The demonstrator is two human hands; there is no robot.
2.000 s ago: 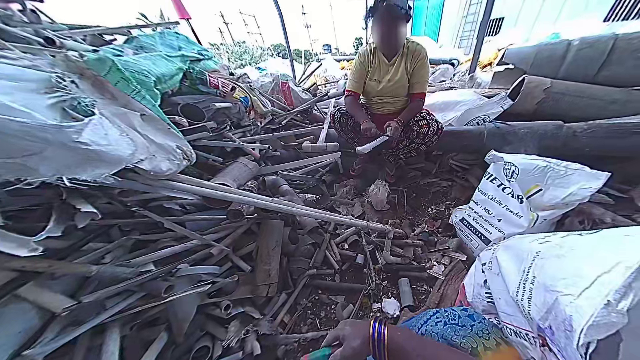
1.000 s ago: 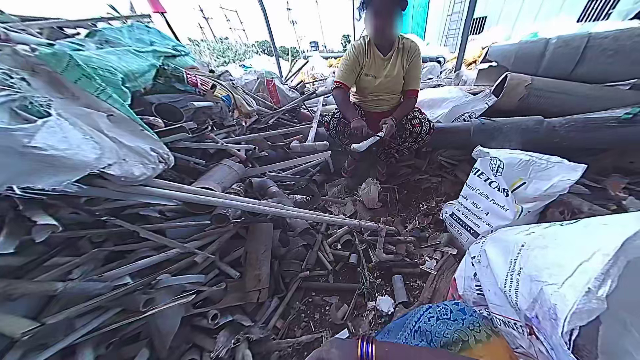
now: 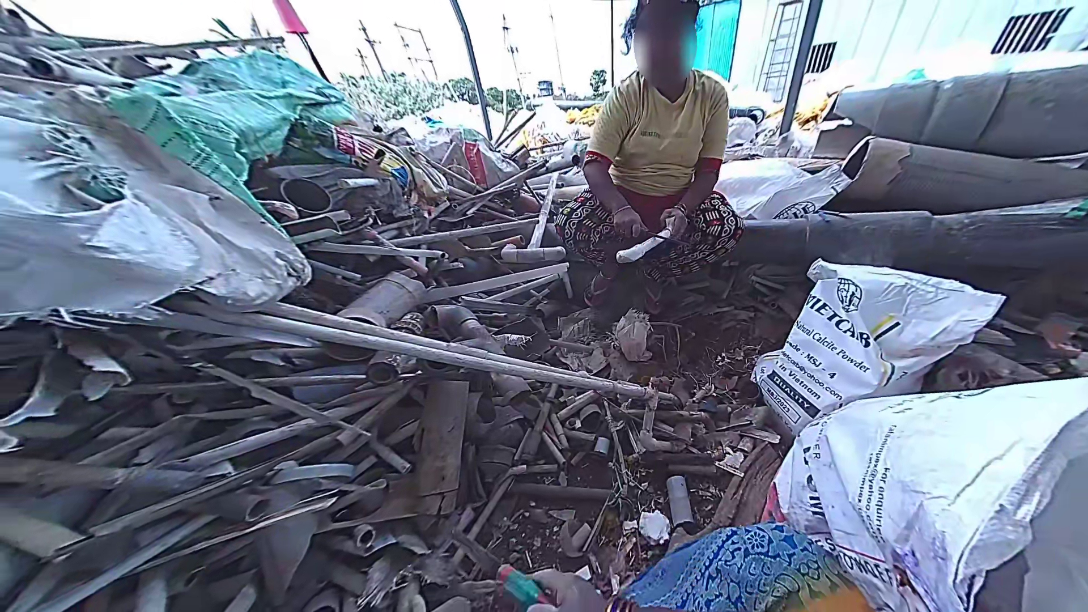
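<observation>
At the bottom edge, my right hand is partly in view, its fingers closed round a green handle with a red end. The rest of that object is cut off by the frame. Bangles show at the wrist, beside patterned blue cloth over my lap. Just above the hand lie a short grey pipe piece and a crumpled white scrap. My left hand is outside the view.
Scrap plastic pipes are heaped at left and centre. Printed white sacks stand at right, near large grey pipes. Ahead, a crouching person holds a white piece and a thin tool.
My right hand, with the green handle, was at the bottom edge two seconds ago, dropped mostly out of view one second ago, and shows again now.
</observation>
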